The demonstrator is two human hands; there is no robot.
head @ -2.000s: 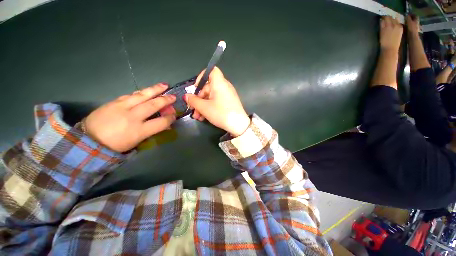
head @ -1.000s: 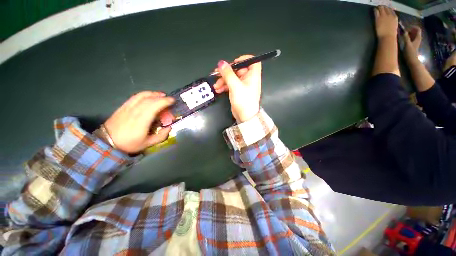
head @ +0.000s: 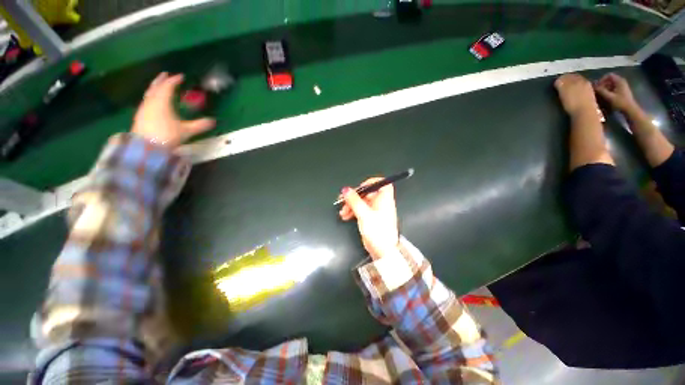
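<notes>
My left hand [head: 161, 116] is blurred and reaches over the green conveyor belt, with its fingers apart. A blurred phone unit [head: 206, 89] with a red end lies just to the right of its fingers, and a gap shows between them. My right hand [head: 372, 209] is over the dark green table and holds slim black tweezers [head: 384, 183]. Their pale rear end points to the right and the thin tip points left. Whether the tool is tweezers or a pry stick cannot be told.
More black-and-red units lie on the belt, one at the centre [head: 278, 66] and one at the right [head: 487, 45]. A white rail [head: 451, 89] edges the belt. Yellow tape [head: 263, 277] glares on the table. Another person's hands [head: 577, 95] are at the right.
My left hand has moved from the table to the belt and no longer holds the phone unit. My right hand still holds the tweezers, away from any unit. More of the belt shows.
</notes>
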